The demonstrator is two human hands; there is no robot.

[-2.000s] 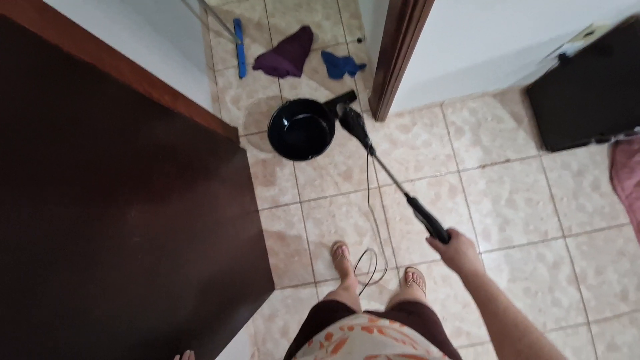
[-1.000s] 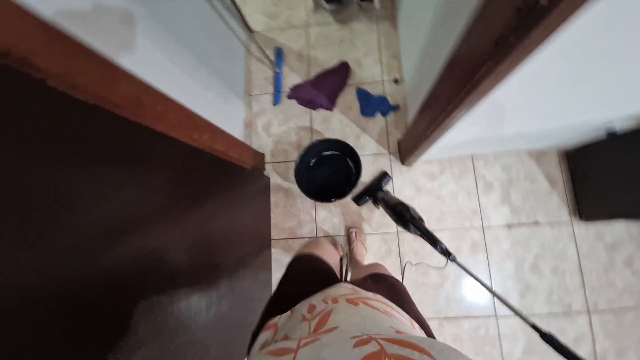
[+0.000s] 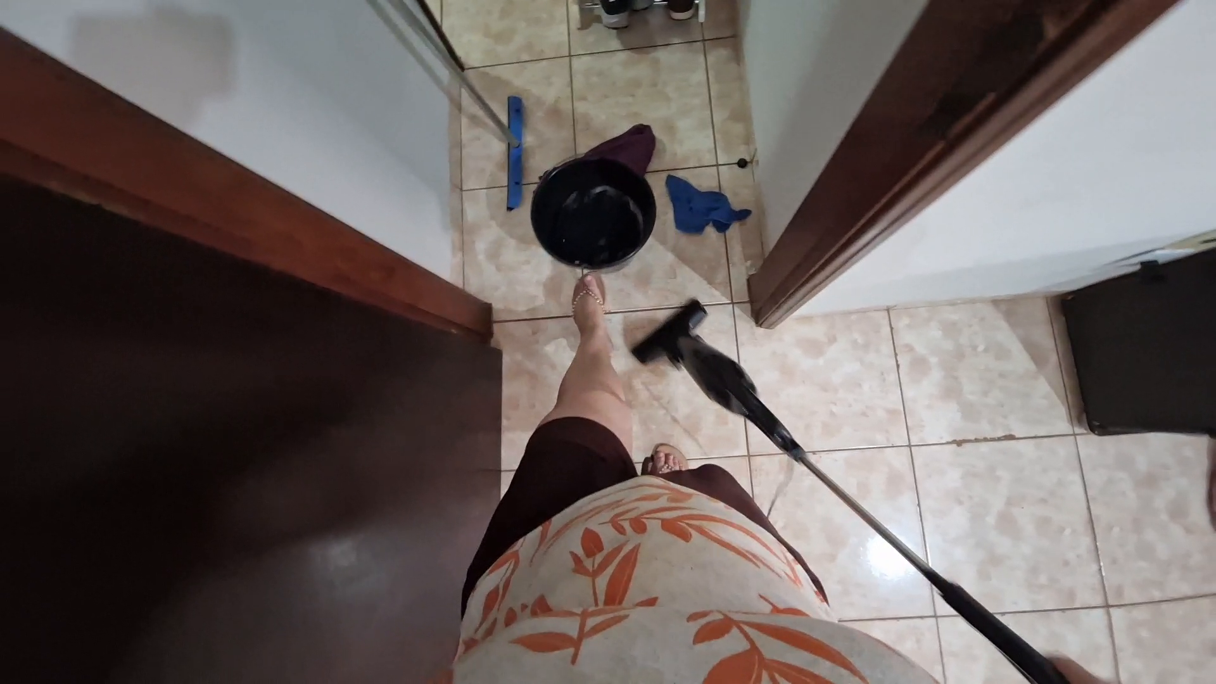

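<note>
Only a small part of my right hand shows at the bottom right edge, closed round the black handle of a stick vacuum cleaner. The vacuum's floor head rests near the tiles to the right of my forward foot. That foot, in a sandal, is at the near rim of a black bucket. A purple cloth lies at the bucket's far side, partly hidden by it. Right of the bucket is a blue cloth; to its left stands a squeegee with a blue head. My left hand is out of frame.
A dark brown door fills the left side. A wooden door frame stands to the right of the passage. Shoes sit on a rack at the far end. A black case-like object is by the right wall.
The bucket has moved away from me, up against the purple cloth, and one foot has stepped forward to it. The vacuum's head has come back from beside the bucket toward me.
</note>
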